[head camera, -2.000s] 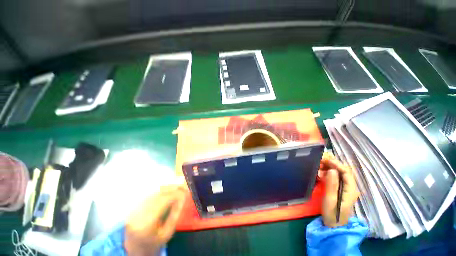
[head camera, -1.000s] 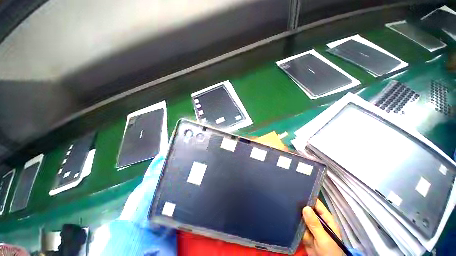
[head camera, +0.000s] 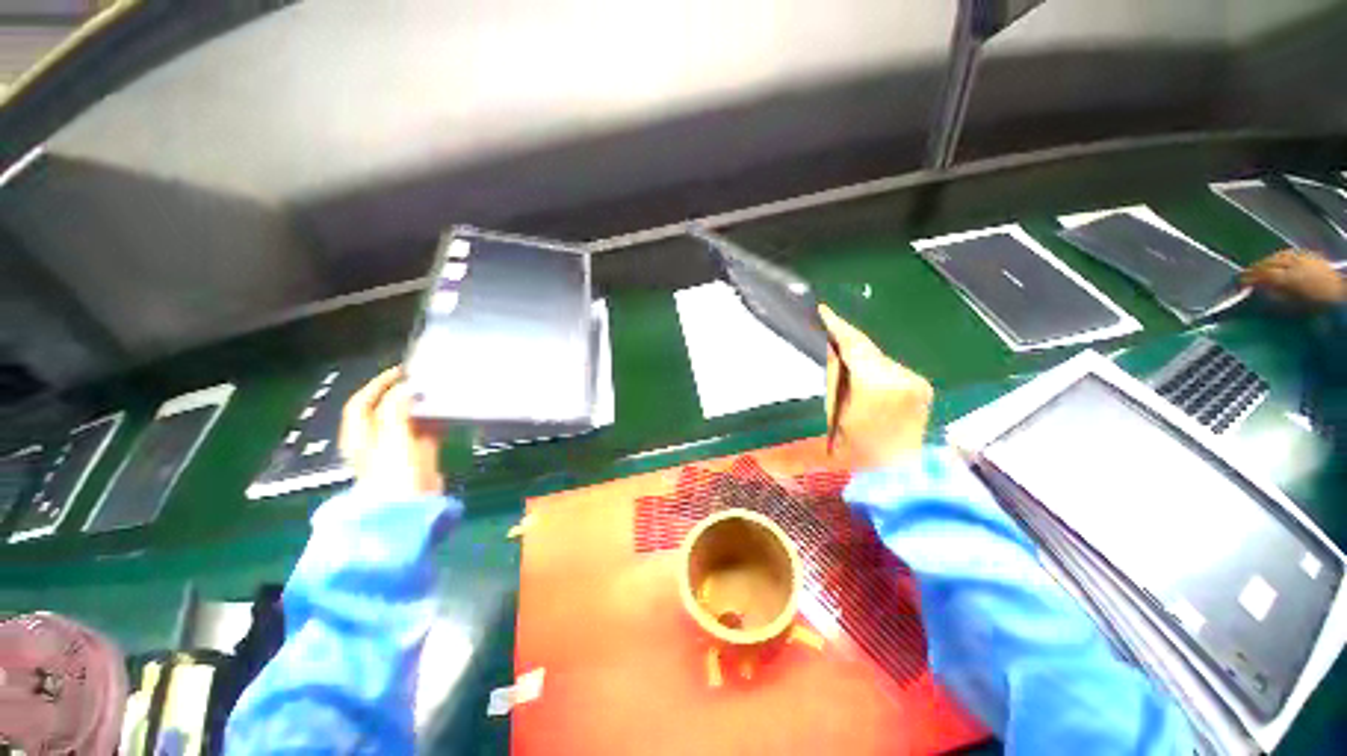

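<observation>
My left hand (head camera: 387, 433) grips a tablet back housing (head camera: 510, 332) by its lower left corner, raised over the conveyor, pale squares along its left edge. My right hand (head camera: 875, 396) grips a second housing (head camera: 765, 291) by its edge, seen nearly edge-on and tilted above a bare white sheet (head camera: 746, 359). A thin dark stick (head camera: 838, 402) is also in my right hand. The cardboard tube (head camera: 742, 578) stands on the orange-red mat (head camera: 591, 635), beside a die-cut sheet of small dark and red rows (head camera: 827, 539).
Stacked housings with white sheets (head camera: 1182, 517) lie at right, a dark grid sheet (head camera: 1208, 387) behind them. Line housings (head camera: 1019, 284) lie along the green conveyor. Another person's hand (head camera: 1294, 278) touches one at far right. A pink coil (head camera: 56, 687) and black cloth (head camera: 262, 638) are at left.
The housing held over the mat has left it, uncovering tube and die-cut sheet. Both hands have moved forward over the conveyor, each holding a housing. Another person's hand has appeared at right.
</observation>
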